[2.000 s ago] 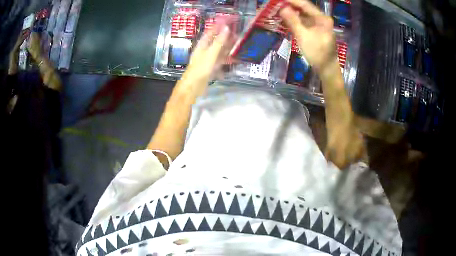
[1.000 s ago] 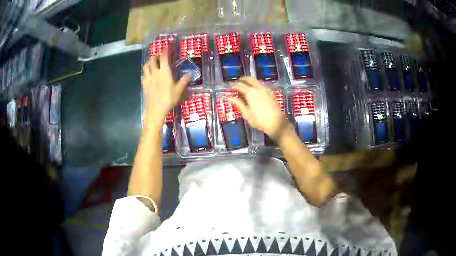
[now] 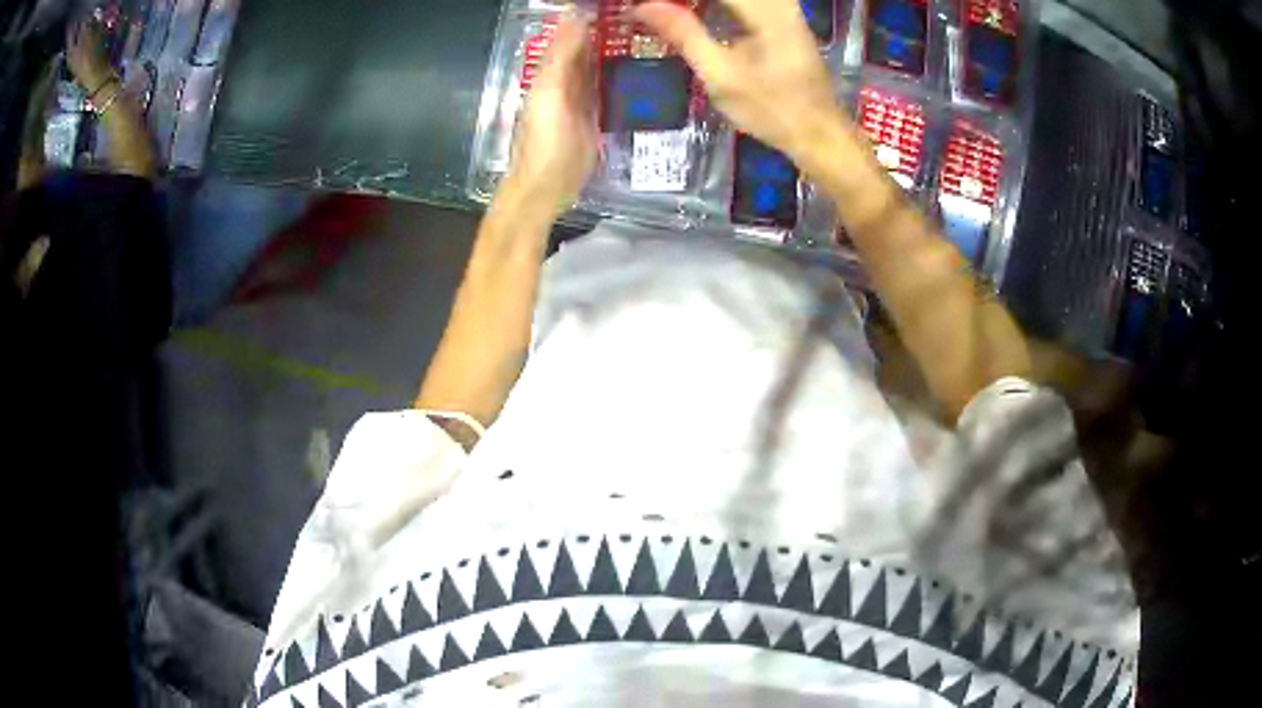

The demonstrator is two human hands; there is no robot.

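Observation:
A printed pack with a red top and blue lower panel (image 3: 646, 97) is between my hands, over the near row of a clear blister tray (image 3: 1003, 235). My left hand (image 3: 556, 132) is along its left edge, slightly blurred. My right hand (image 3: 758, 72) has its thumb on the pack's top right; its other fingertips are cut off by the top edge of the picture. A white printed face (image 3: 662, 161) shows just below the held pack. Other red-topped packs (image 3: 972, 166) sit in the tray's pockets, partly covered by my right hand and forearm.
A dark green belt (image 3: 353, 90) lies left of the tray. Another tray with black-and-white-topped packs (image 3: 1156, 159) is at the right. Another person's hand (image 3: 90, 58) works over trays at the far left. A brown carton-like surface (image 3: 1066, 367) is under my right forearm.
A second ago my hands were spread over the tray of packs; now they are close together around one pack. The view has tilted down, so the tray sits higher in the picture.

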